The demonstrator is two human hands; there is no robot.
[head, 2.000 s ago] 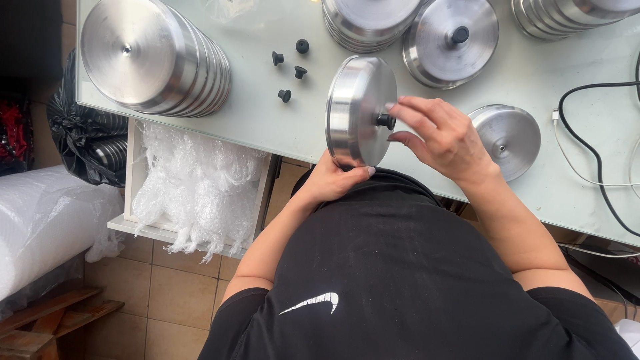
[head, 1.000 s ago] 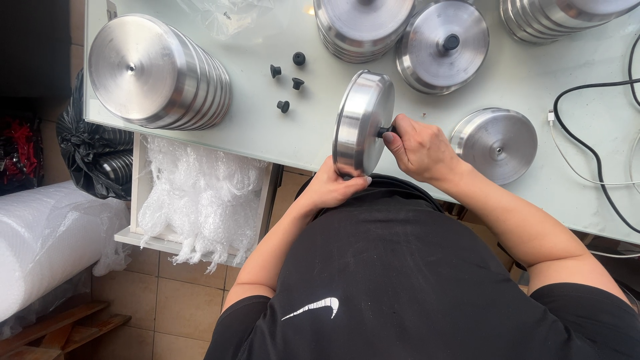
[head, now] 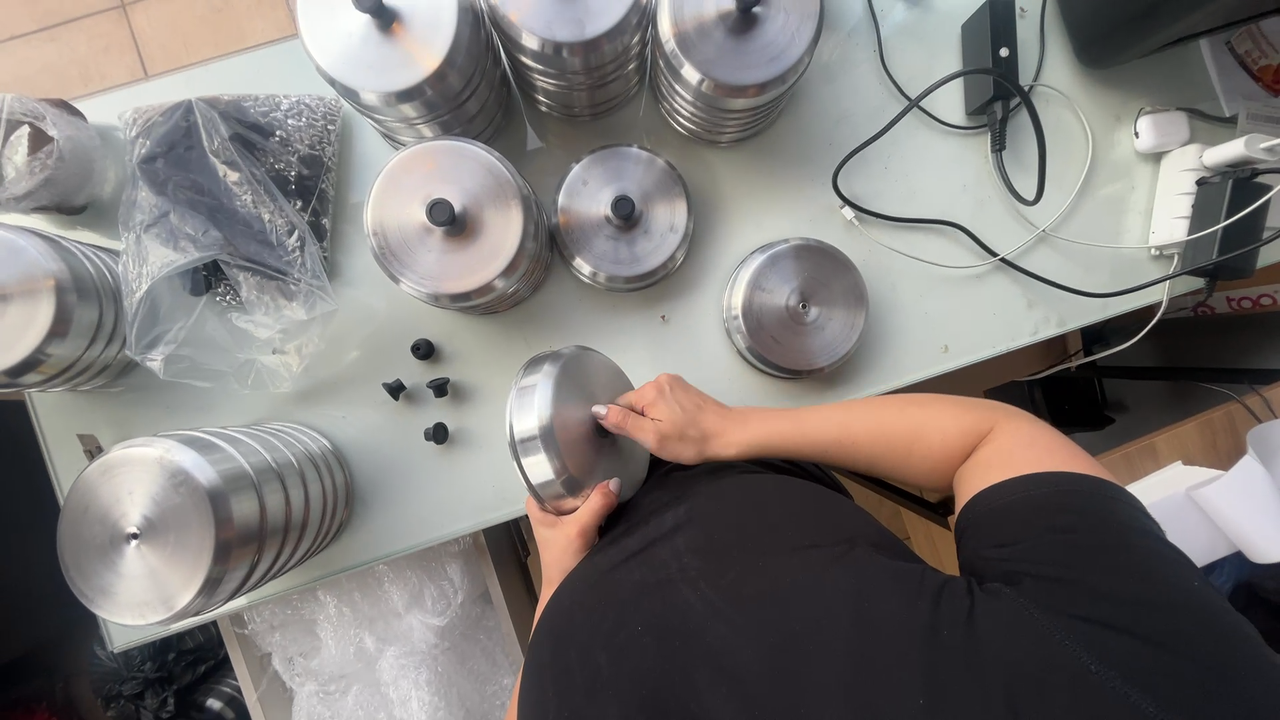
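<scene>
A round stainless steel lid (head: 575, 425) stands tilted near the table's front edge, its rim held at the bottom by my left hand (head: 572, 520). At the centre of its face my right hand (head: 665, 418) has its fingers closed around the knob, which they mostly cover. Several loose black knobs (head: 437, 387) lie on the glass to the left of the lid. Right of my hands rests a lid without a knob (head: 797, 308), a small hole in its middle. Behind are a lid with a black knob (head: 623, 217) and a stack of lids topped by another knob (head: 450, 222).
Lid stacks (head: 570, 50) line the back of the glass table (head: 700, 345). A stack lying tilted (head: 205, 515) is at the front left, below a plastic bag of small parts (head: 235, 230). Cables (head: 940, 225) and a power strip (head: 1178, 198) occupy the right. Bubble wrap (head: 390, 630) fills an open drawer.
My right thumb and fingers have closed on the knob, which showed between looser fingers two seconds ago. My left hand keeps its hold on the rim. The view has swung and shows more of the table.
</scene>
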